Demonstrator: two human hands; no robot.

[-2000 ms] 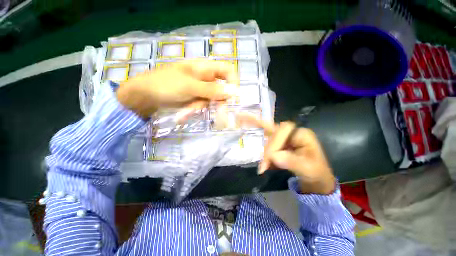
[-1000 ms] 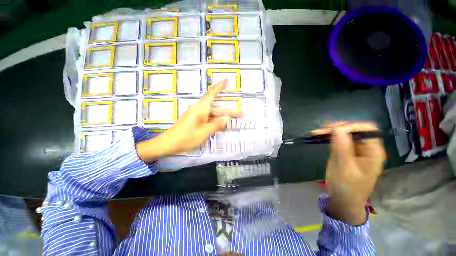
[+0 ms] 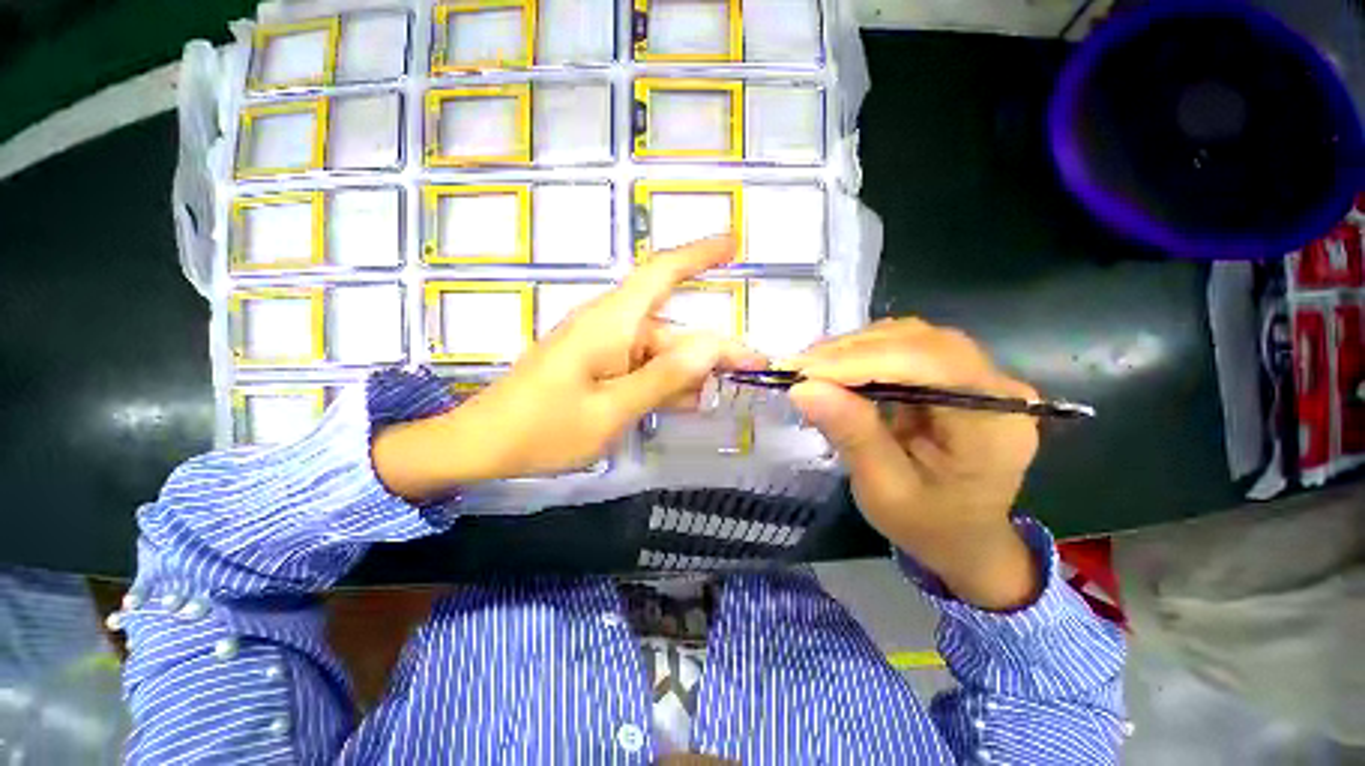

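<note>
Rectangular frames with yellow sections (image 3: 479, 225) lie in rows in a pale tray (image 3: 629, 482). My left hand (image 3: 562, 382) is over the lower middle of the tray, its index finger stretched over a frame in the right column. Its thumb and another finger meet at the tweezers' tip; a tiny clear piece seems to be there, too small to tell. My right hand (image 3: 936, 434) holds slim black tweezers (image 3: 958, 397) like a pen, tip pointing left and touching or nearly touching my left fingertips. A clear strip with short white bars (image 3: 726, 524) lies at the tray's front edge.
A dark round container with a purple rim (image 3: 1081, 165) stands at the upper right. Red parts in a tray (image 3: 1325, 367) lie at the far right edge. The dark worktop (image 3: 90, 329) curves around the tray, and a pale edge strip runs behind it at the upper left.
My right hand has moved left with the tweezers, bringing the tip to my left fingertips. The tray and container appear slightly higher in the view. The strip's bars now lie still at the tray's front.
</note>
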